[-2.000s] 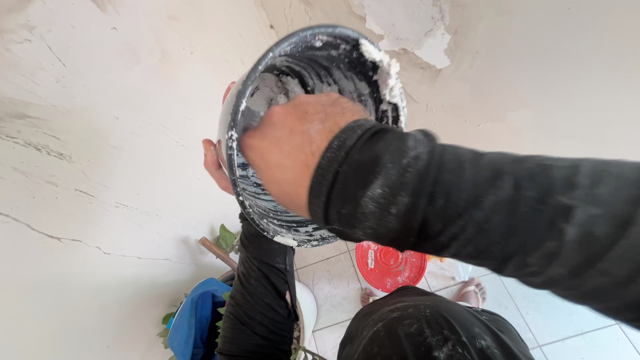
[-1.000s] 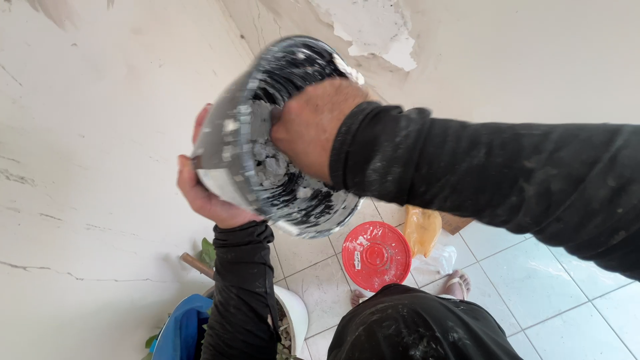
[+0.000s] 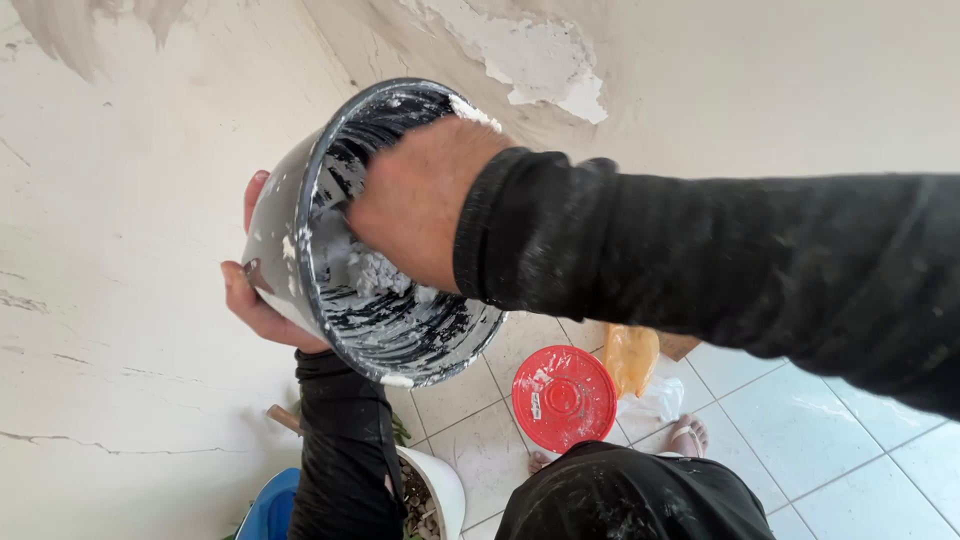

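Note:
A dark plastic bucket (image 3: 281, 225), smeared with white compound inside and on its rim, is tilted so that its mouth faces right. From the left and below, my left hand (image 3: 259, 300) supports its outer side and base, with the palm partly hidden. My right hand (image 3: 427, 199) reaches into the mouth; its fingers are hidden or blurred, so whether it holds a tool cannot be told. Beneath it, a clump of white compound (image 3: 375, 271) lies on the bucket's inner wall. More compound sticks to the upper right rim.
Behind the bucket is a cracked wall (image 3: 135, 225) with a peeled patch (image 3: 547, 64). On the tiled floor are a red lid (image 3: 564, 397), a yellow plastic bag (image 3: 631, 360), a clear bag (image 3: 660, 397) and a white planter (image 3: 442, 480). A blue container (image 3: 270, 510) stands at lower left.
The bucket's mouth has turned more toward the camera since one second ago. My right hand has stayed inside the bucket, and my left hand still supports it.

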